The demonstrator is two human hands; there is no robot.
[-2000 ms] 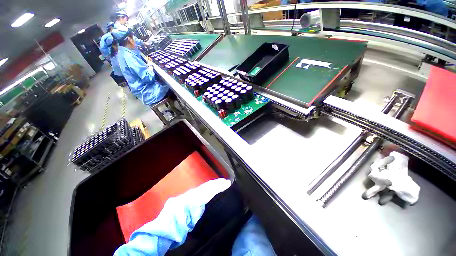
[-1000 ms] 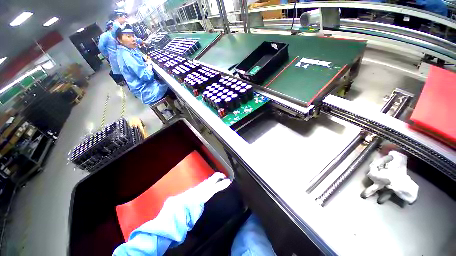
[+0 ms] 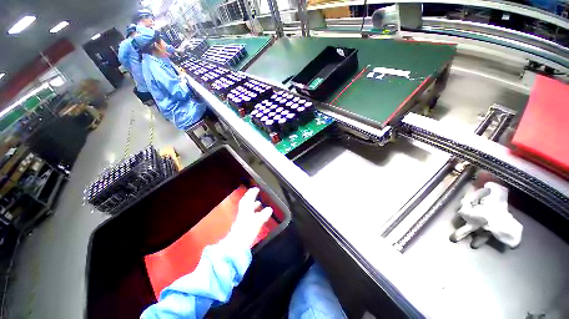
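Note:
My left hand [image 3: 249, 217], pale or white-gloved, is over the right side of a large black tote [image 3: 181, 177], its fingers apart and holding nothing visible. A flat red sheet [image 3: 181, 265] lies in the tote, partly under my hand and blue sleeve. My right hand is not in view. A green circuit board [image 3: 298, 142] with rows of black, white-topped capacitors sits at the near end of a line of similar boards on the conveyor.
White gloves [image 3: 490, 215] lie crumpled on the metal surface beside a rail [image 3: 430, 202]. A red mat [image 3: 546, 128] is at the far right. A black tray [image 3: 325, 71] sits on the green bench [image 3: 399, 56]. Workers in blue [image 3: 165, 87] are back left, near stacked trays [image 3: 128, 180].
My left hand has risen from the tote's right side over the red sheet, and its fingers have spread. The seated worker's head has turned away again. The view has shifted slightly.

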